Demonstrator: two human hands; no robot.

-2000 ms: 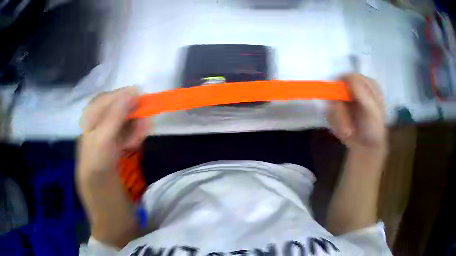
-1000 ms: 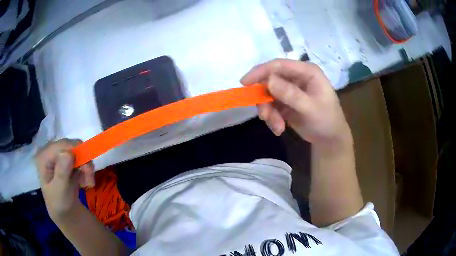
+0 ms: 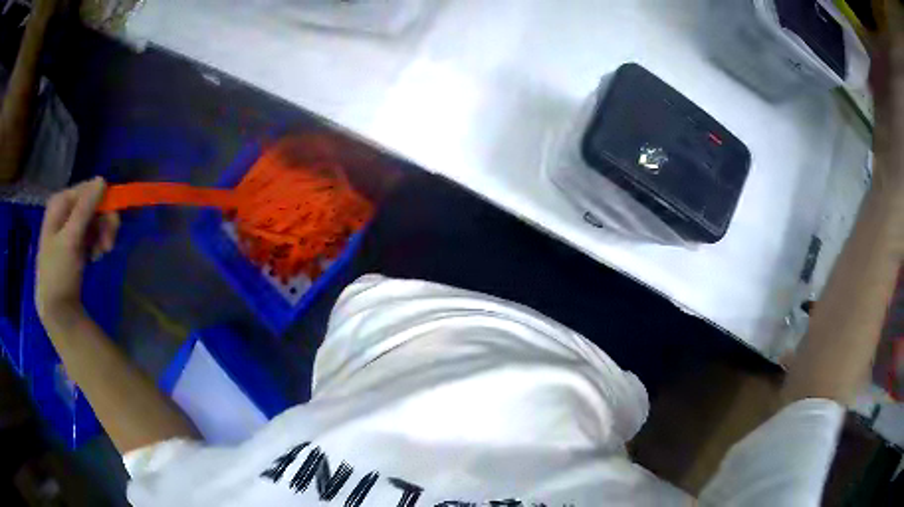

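My left hand (image 3: pixel 74 238) is at the far left, closed on one end of an orange strap (image 3: pixel 164 195). The strap stretches right to the tangled orange pile (image 3: pixel 297 213) in a blue bin (image 3: pixel 282 312) below the bench edge; its other end cannot be told from the pile. A black power bank (image 3: pixel 684 149) with a small shiny logo stands on the white bench cover (image 3: pixel 426 89), a whitish translucent bag around its lower part. My right forearm reaches up along the right edge; its hand is out of the picture.
Another bagged dark unit (image 3: pixel 813 35) is at the top right. A second blue bin (image 3: pixel 243 381) with a white inside lies below the strap bin. More blue containers (image 3: pixel 50 396) are at the far left. The bench edge runs diagonally between the bin and the power bank.
The view has turned left. My left hand has moved out beyond the bin with the strap. My right hand has let go of the strap and reached away up to the right.
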